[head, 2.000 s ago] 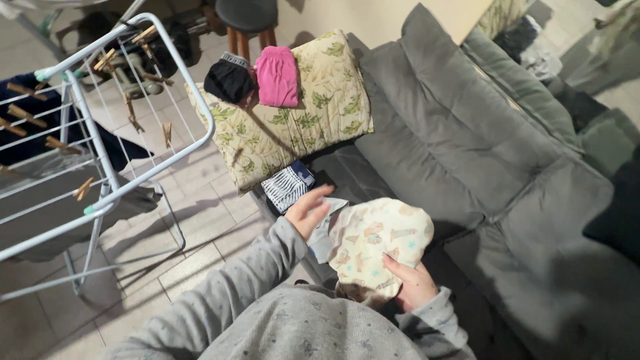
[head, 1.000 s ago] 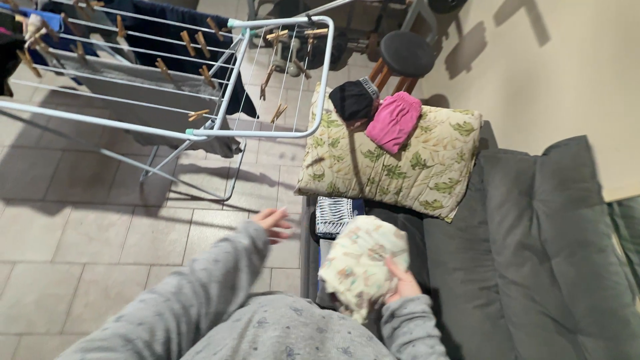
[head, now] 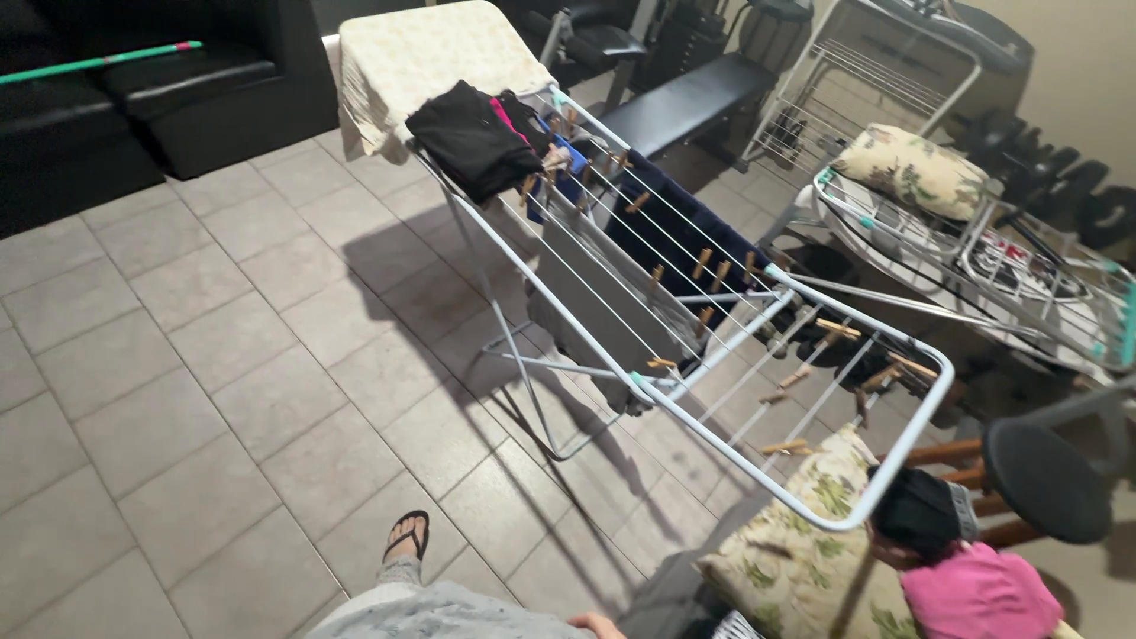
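Note:
At the bottom edge a small part of one of my hands (head: 596,624) shows beside my grey top; it looks like my right hand, and what it holds cannot be seen. My left hand is out of view. The hand is nearest to the floral quilted cushion (head: 781,577). A folded black garment (head: 919,515) and a folded pink garment (head: 981,590) lie at that cushion's right side. Across the middle stands a drying rack (head: 568,333) with wooden clothespins, a hanging grey cloth (head: 595,293) and dark clothes (head: 470,138) piled on its far end.
A pale patterned cloth (head: 435,44) covers the rack's far end. A round stool (head: 1047,479) stands at right, below another folded rack bearing a floral cushion (head: 914,169). A padded bench (head: 688,102) is behind. A black sofa (head: 204,115) with a green pole (head: 106,60) is at upper left.
The view has swung left toward the drying rack. The patterned cloth bundle held in my right hand earlier is out of view, and so is my left hand.

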